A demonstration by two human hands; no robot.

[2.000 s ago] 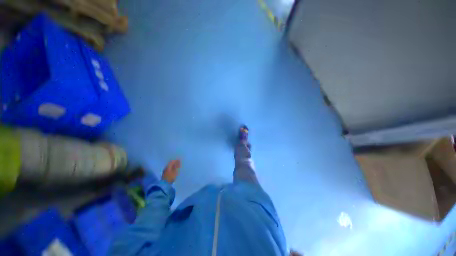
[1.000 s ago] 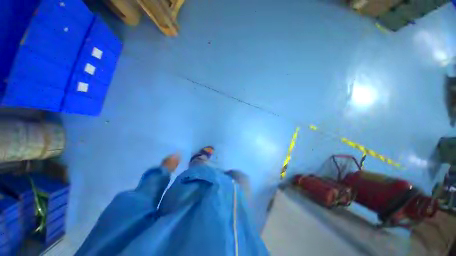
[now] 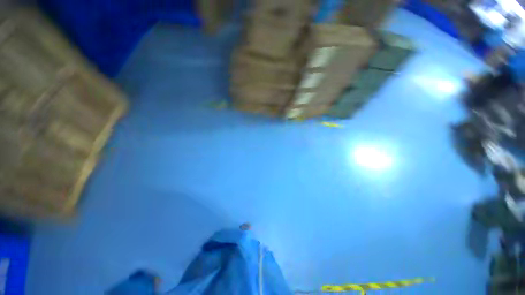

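The view is blurred. My left hand (image 3: 156,281) shows only as a small bit at the end of the blue sleeve at the bottom edge; its fingers cannot be made out and nothing is seen in it. My right hand is not in view. The front of my blue coat (image 3: 230,262) and a tip of one shoe (image 3: 246,226) are above the blue floor (image 3: 230,167). Ahead stand stacked brown cartons (image 3: 267,75), some with white labels, beside grey-green boxes (image 3: 365,86).
A large brown stack (image 3: 52,127), perhaps wood or cartons, stands at the left. Blue boxes (image 3: 103,34) are at the upper left, and a blue box (image 3: 14,256) at the lower left. Dark, unclear items (image 3: 498,144) line the right. Yellow-black floor tape (image 3: 377,286) runs at the bottom.
The view has moved on and turned. The red cylinders at the lower right have left the picture; the cartons ahead appear larger. My left hand is now lower and less visible.
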